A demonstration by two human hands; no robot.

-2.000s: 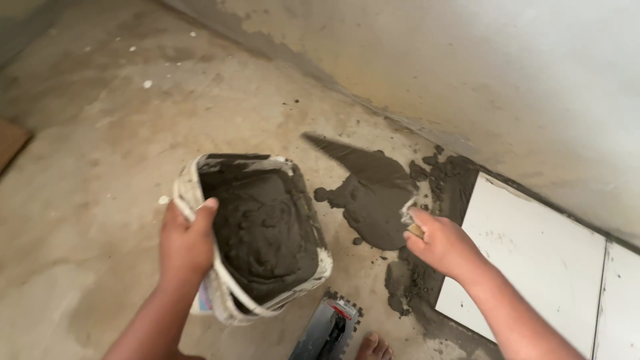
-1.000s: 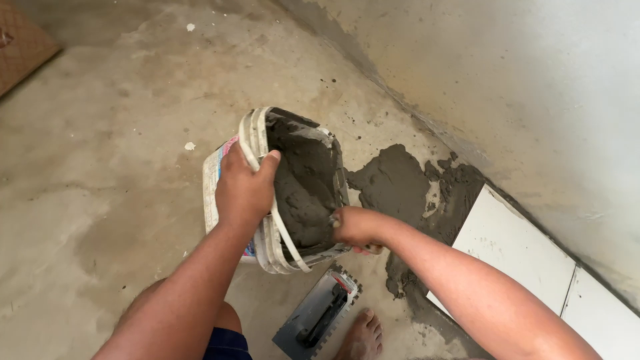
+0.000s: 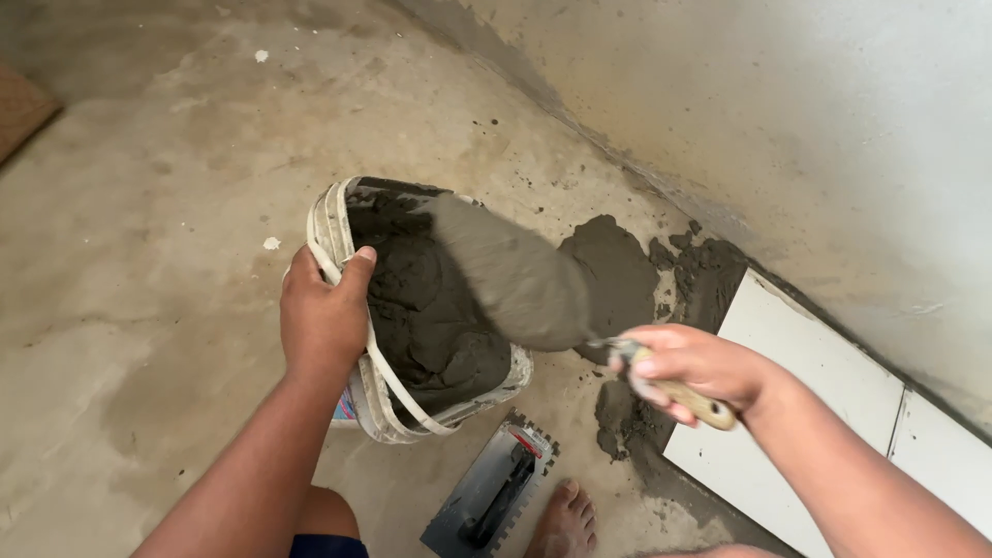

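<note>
My left hand (image 3: 325, 310) grips the near-left rim of a white plastic bucket (image 3: 523, 372), its thumb over the edge beside the pale handle. Grey mortar (image 3: 418, 310) fills much of the bucket, which leans toward the right. In my right hand (image 3: 682, 368) is the wooden handle of a pointed trowel (image 3: 515, 275). Its blade carries a load of mortar and hangs over the bucket's right side. A mound of mortar (image 3: 616, 271) lies on the floor beyond the blade, close to the white tiles (image 3: 814, 356).
A notched trowel (image 3: 496, 488) lies on the concrete floor below the bucket, beside a bare foot (image 3: 566, 519). The wall (image 3: 736, 101) runs diagonally along the right, behind the tiles. A brown flat piece (image 3: 19, 108) is at the far left.
A second ago my right hand was at the bucket's right rim; now it is farther right, with the loaded trowel blade in sight. My left hand has stayed on the bucket.
</note>
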